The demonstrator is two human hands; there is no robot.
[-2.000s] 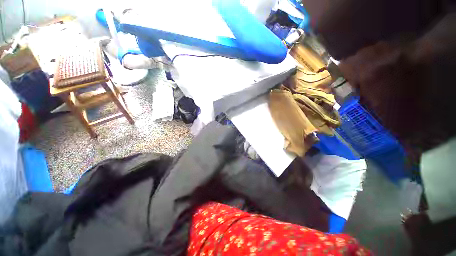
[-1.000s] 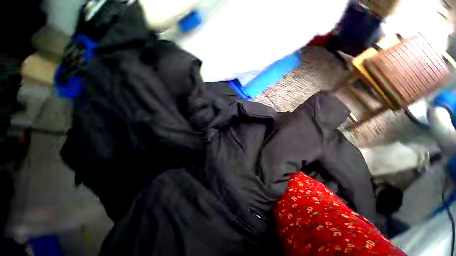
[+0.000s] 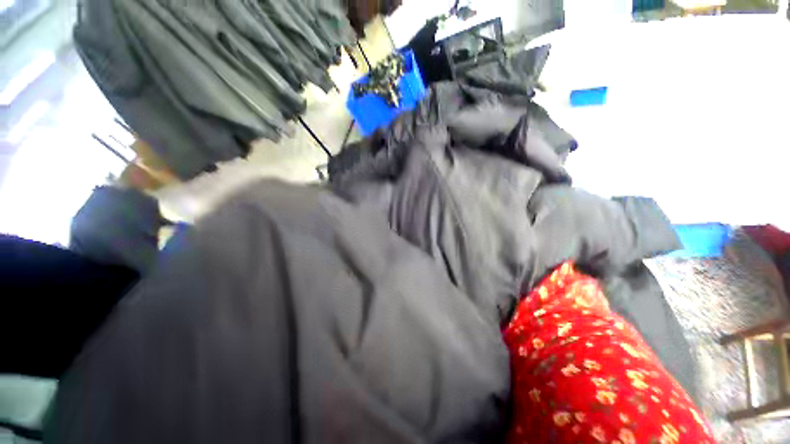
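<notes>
A large dark grey garment [image 3: 372, 312] fills the middle and lower part of the view, bunched and creased, with its far end reaching toward the white table [image 3: 684, 130]. My right arm in a red floral sleeve comes in from the lower right. Its hand is hidden in or under the garment, so its grip does not show. My left hand is not visible; a dark shape lies at the left edge, too blurred to tell.
Several dark grey-green garments [image 3: 208, 78] hang in a row at the upper left. A blue crate [image 3: 385, 95] with mixed items stands behind the garment. A small blue object [image 3: 588, 96] lies on the table. A wooden stool [image 3: 762, 368] is at the lower right.
The view has turned left from the stool and board to the hanging garments. The dark garment has moved with my red-sleeved arm and now spreads across the lower view.
</notes>
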